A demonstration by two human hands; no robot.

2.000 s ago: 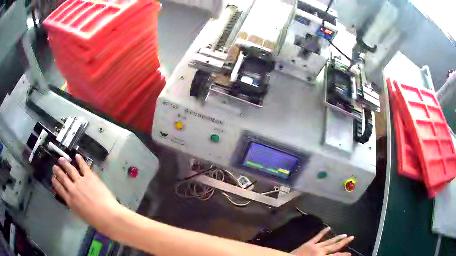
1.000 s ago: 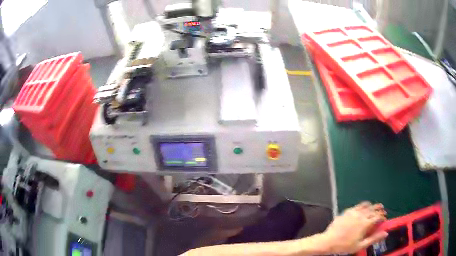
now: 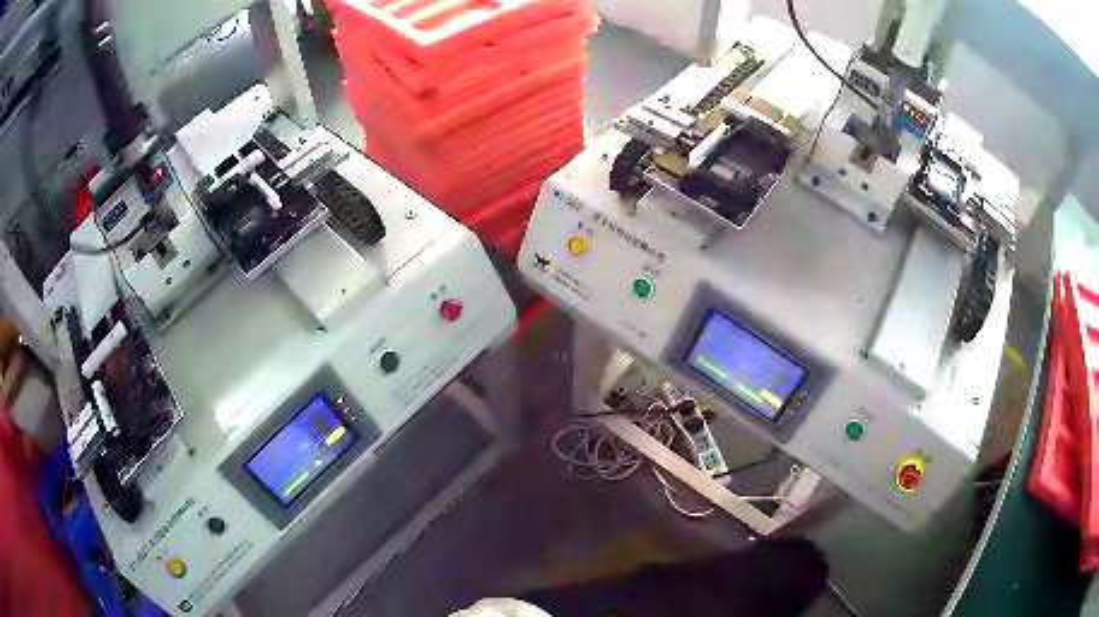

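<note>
Neither of my hands can be made out. The left machine (image 3: 362, 316) has a dark fixture (image 3: 259, 207) with white bars at its right rear and another dark fixture (image 3: 130, 388) at its left front. The right machine (image 3: 771, 265) has a dark fixture (image 3: 733, 166) at its left. Its right fixture (image 3: 946, 183) is back beside the machine head (image 3: 858, 163) and shows a small grey, shiny surface. Whether the fixtures hold phones is hard to tell.
A tall red tray stack (image 3: 470, 121) stands between the machines. Red trays (image 3: 1067, 422) lie on the green bench at the right edge. Coiled cables (image 3: 615, 448) and a power strip lie beneath the right machine. A pale rounded thing (image 3: 497, 607) at the bottom edge is unclear.
The view has swung left, away from the bench. The hand over the filled tray has left the picture. The right machine's right fixture has moved back since two seconds ago.
</note>
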